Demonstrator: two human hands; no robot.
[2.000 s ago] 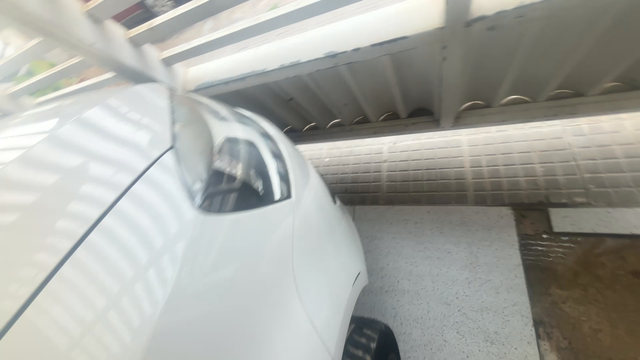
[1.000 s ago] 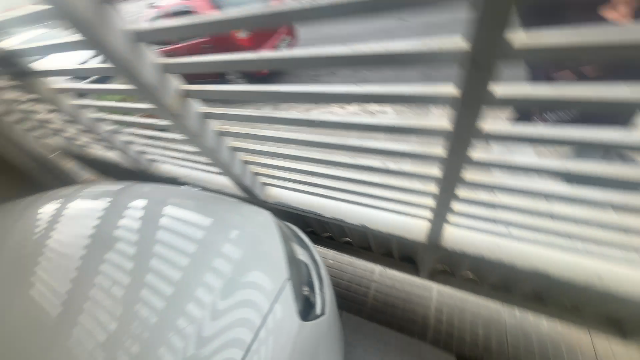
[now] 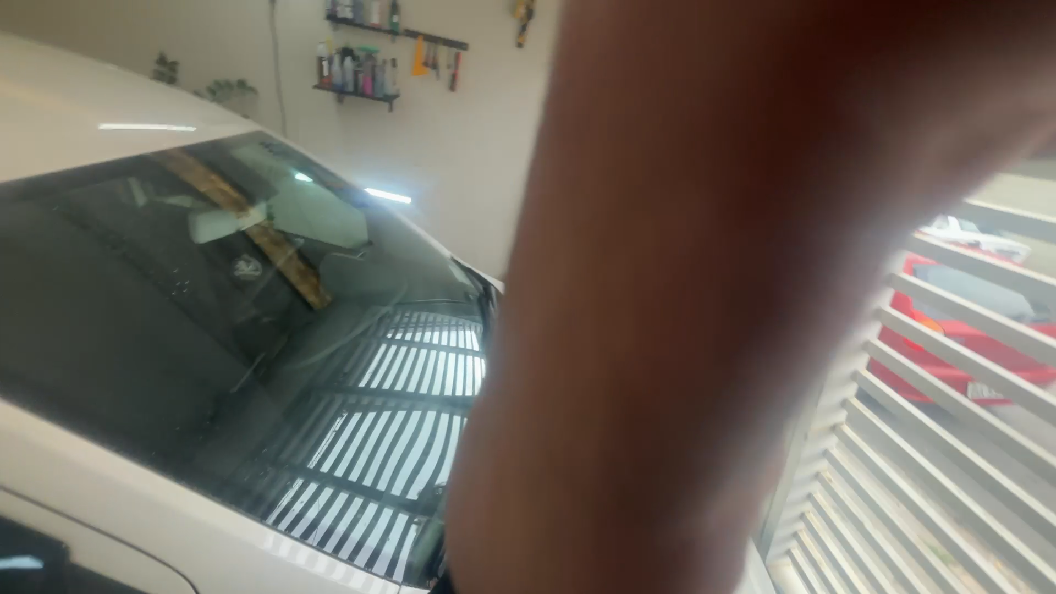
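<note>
A blurred bare arm [image 3: 652, 313] runs from the upper right to the bottom edge, very close to the camera. It cannot be told whether it is my left or right arm, and no hand or fingers show. To its left is a white car, with its roof [image 3: 74, 99], windshield [image 3: 190, 330] and rear-view mirror [image 3: 219, 224] in sight. Slatted reflections cover the lower right of the glass. The arm hides whatever lies behind it, including much of the car's front.
White slatted metal gate [image 3: 924, 429] stands on the right, with a red car [image 3: 957, 338] beyond it. On the back wall are a lower shelf of bottles [image 3: 359, 91], an upper shelf [image 3: 363, 25] and hanging tools [image 3: 437, 62]. Plants [image 3: 227, 89] show behind the car roof.
The view has swung widely from the car's front and gate to its windshield and the back wall. An arm now covers the middle; none showed in the earlier frames.
</note>
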